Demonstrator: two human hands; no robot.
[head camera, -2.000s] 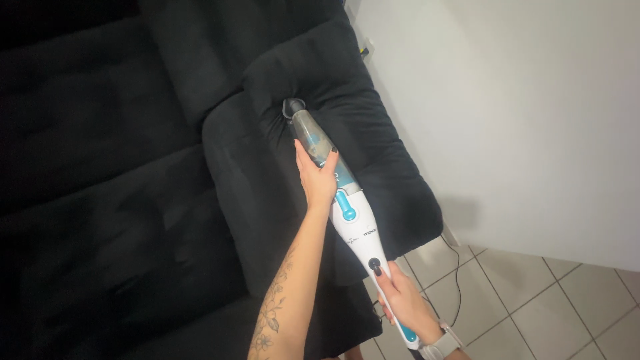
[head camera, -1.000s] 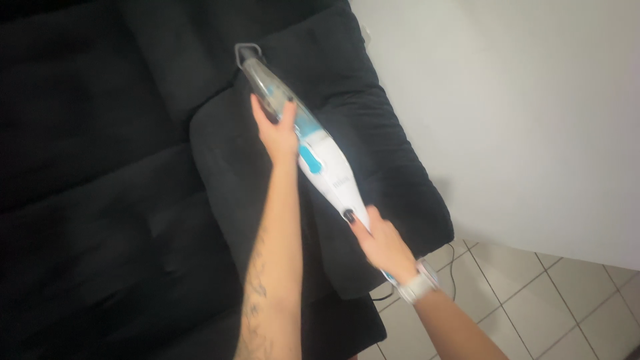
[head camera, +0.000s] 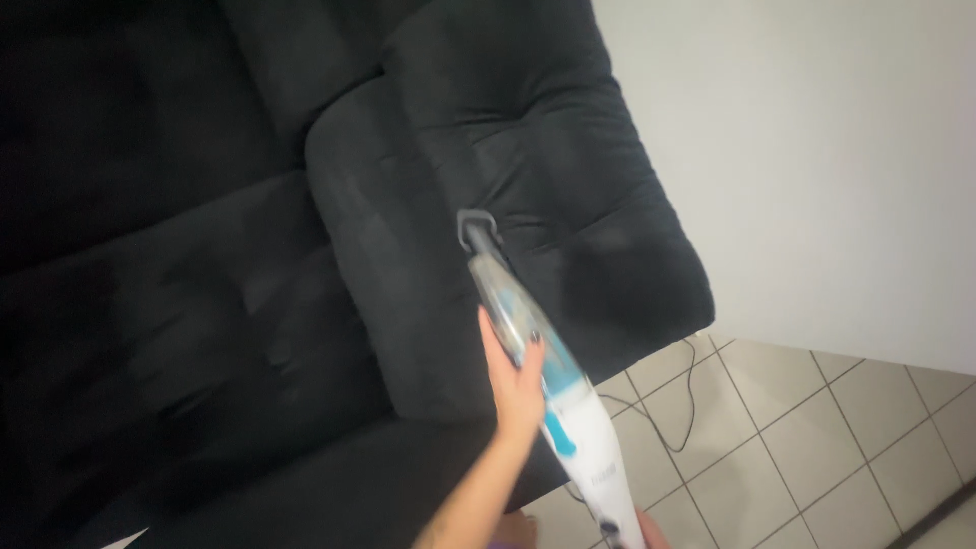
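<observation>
A white and turquoise handheld vacuum cleaner (head camera: 591, 442) slants across the lower middle of the view, with a clear dust container toward its front. Its dark nozzle (head camera: 479, 229), with a grey frame around the mouth, rests against the padded armrest of a black fabric sofa (head camera: 366, 191). My left hand (head camera: 518, 381) grips the dust container from the left side, thumb on top. At the bottom edge my right hand (head camera: 650, 530) is around the rear handle, mostly cut off by the frame.
A pale wall (head camera: 801, 168) stands to the right of the armrest. Below it lies a tiled floor (head camera: 762, 457), where a thin dark cord (head camera: 690, 412) curves out near the sofa's corner. Part of a bare foot (head camera: 517, 528) shows at the bottom.
From the armrest's upper part, both hands have drawn the vacuum cleaner back toward me, so the nozzle sits lower on the padding. Both hands keep their hold.
</observation>
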